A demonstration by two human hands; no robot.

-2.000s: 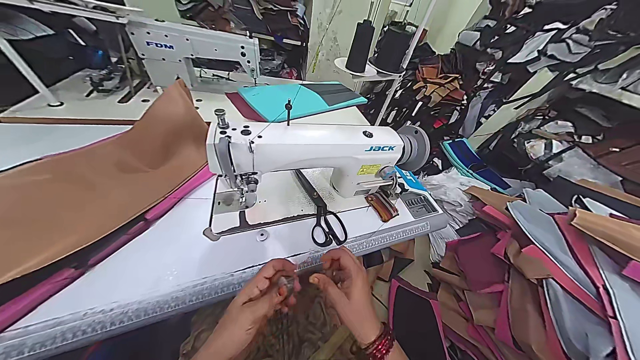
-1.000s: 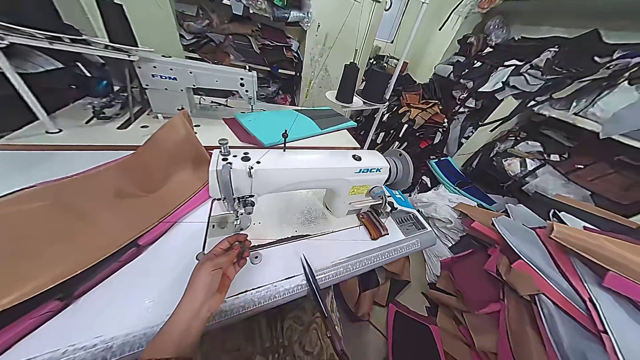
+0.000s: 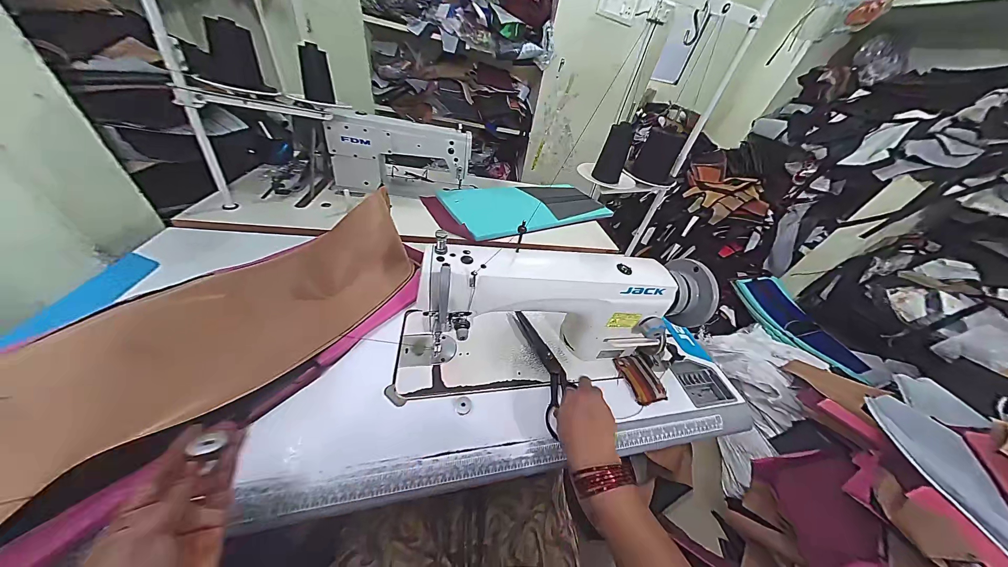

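Observation:
My right hand (image 3: 584, 417), with red bangles at the wrist, is on the handles of black scissors (image 3: 543, 350) that lie on the bed of the Jack sewing machine (image 3: 543, 287). My left hand (image 3: 177, 496) is at the lower left, palm up, beside the long tan and pink fabric piece (image 3: 205, 339). A round metal bobbin or bobbin case (image 3: 206, 445) rests at its fingers. The machine's needle and presser foot (image 3: 439, 342) stand left of the scissors. A striped brown pad (image 3: 642, 379) lies right of my right hand.
Behind stands a second FDM sewing machine (image 3: 402, 150), with turquoise pieces (image 3: 512, 209) on its table. Black thread cones (image 3: 614, 153) are on a stand. Cut fabric pieces (image 3: 835, 496) are heaped at the lower right. A measuring tape (image 3: 441, 466) runs along the table's front edge.
The scissors, held off the machine bed one second ago, now lie on it under my right hand. My left hand has moved from near the needle to the lower left.

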